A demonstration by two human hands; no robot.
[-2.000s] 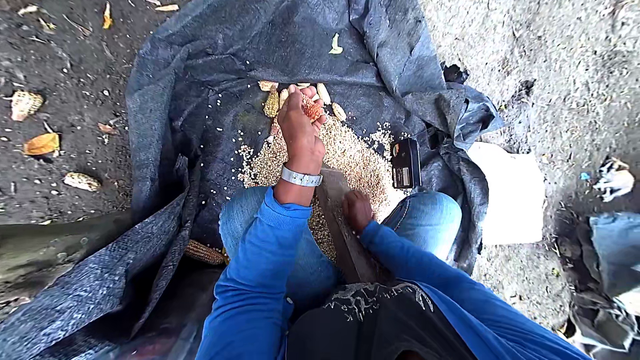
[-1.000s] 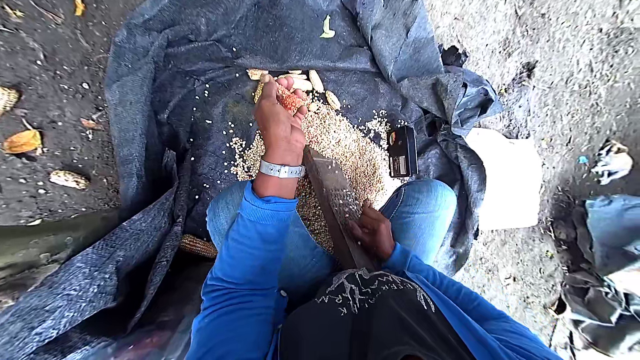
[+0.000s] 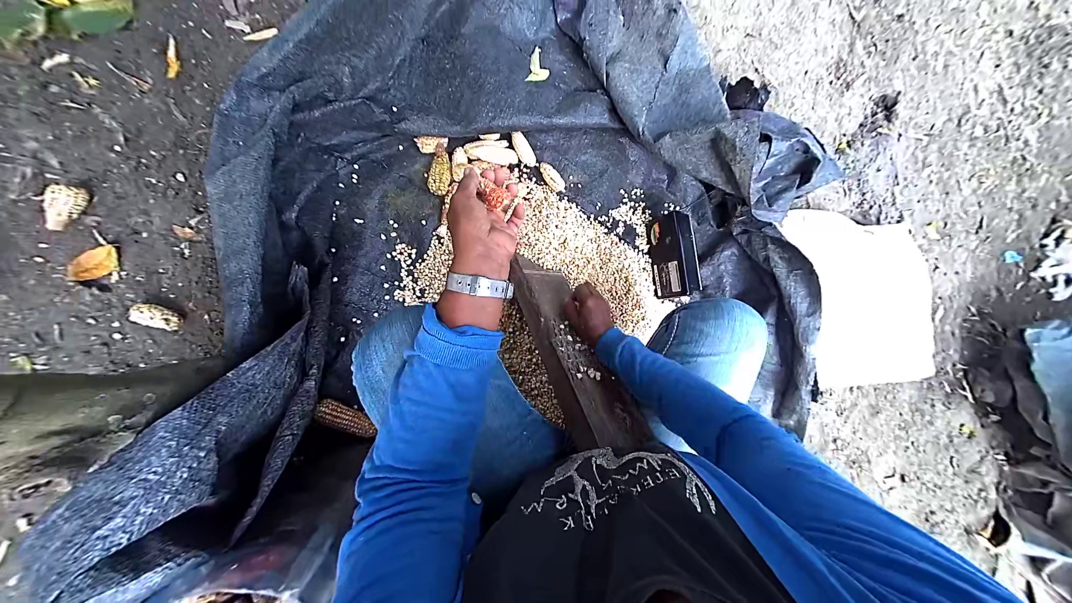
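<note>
My left hand (image 3: 486, 219) holds a reddish corn cob (image 3: 494, 196) above the heap of loose corn kernels (image 3: 578, 239); a metal-coloured band is on that wrist. Closed in a fist, my right hand (image 3: 589, 314) rests against the right side of a long wooden board (image 3: 548, 314) lying between my knees. Whether anything is inside that fist is hidden. Several kernels lie on the board. Beyond the left hand are pale corn ears (image 3: 492, 154) and a yellowish cob (image 3: 439, 172).
A dark woven sheet (image 3: 377, 84) spreads under the heap. A black box-shaped device (image 3: 673, 254) stands right of the kernels, and a white sheet (image 3: 871, 301) lies farther right. Another corn cob (image 3: 344, 418) is by my left knee. Cobs and leaves dot the soil at left.
My right hand was lower along the board with its fingers over the edge one second ago; it is now farther forward, in a fist. The left hand still holds the cob.
</note>
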